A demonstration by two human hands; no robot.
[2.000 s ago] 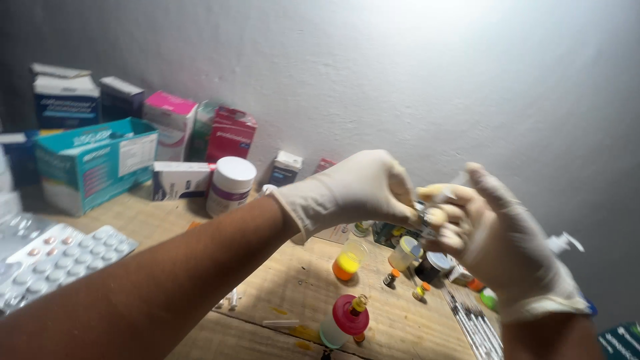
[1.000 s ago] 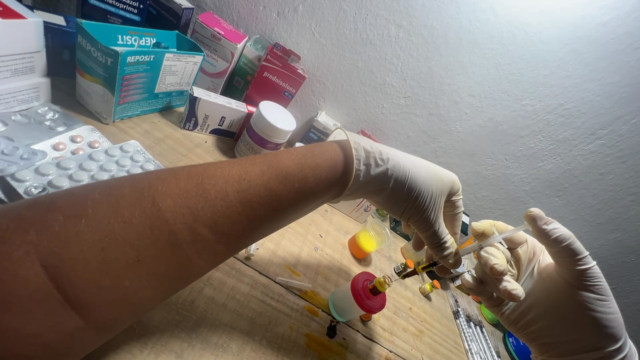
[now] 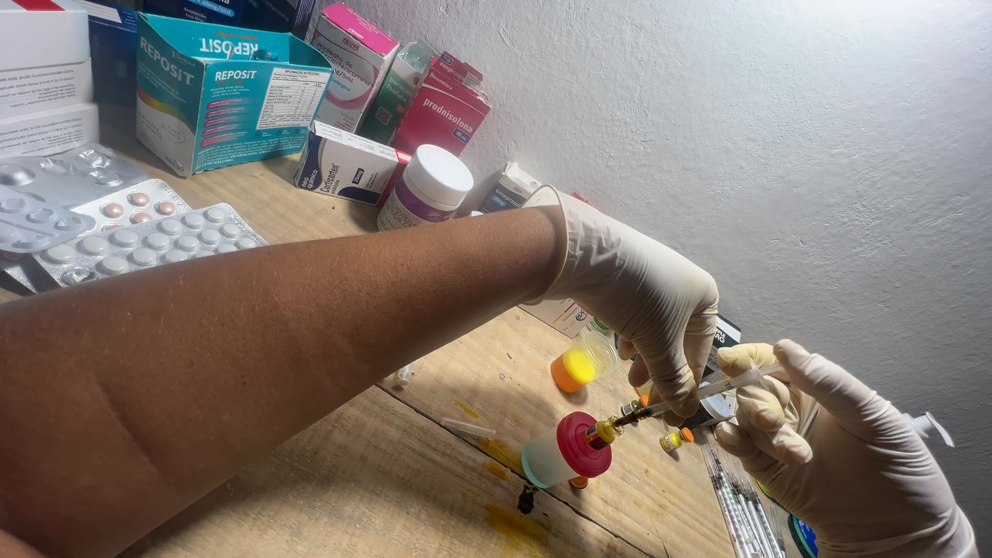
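My left hand (image 3: pixel 659 310), in a pale latex glove, pinches the barrel of a thin syringe (image 3: pixel 725 385) near its needle end. Gloved too, my right hand (image 3: pixel 814 434) holds the flange and plunger end, thumb against the plunger. Dark liquid shows in the lower barrel. The syringe slants down left to the mouth of a small amber glass vial (image 3: pixel 601 435); whether the needle is inside cannot be told. That vial lies tilted on the red lid (image 3: pixel 577 446) of a translucent container (image 3: pixel 546 459). Behind stands a clear cup (image 3: pixel 577 364) with orange and yellow contents.
Medicine boxes (image 3: pixel 232 108) and a white-lidded jar (image 3: pixel 426 186) line the wall. Blister packs (image 3: pixel 155 240) lie at left. Several syringes (image 3: pixel 744 504) lie at lower right, near a small orange-capped vial (image 3: pixel 676 440). Yellow stains (image 3: pixel 515 527) mark the wooden table (image 3: pixel 349 480).
Both hands have moved down from above the table, bringing the syringe to the vial on the red lid. The syringe's tip is closer to the vial's mouth than one second ago.
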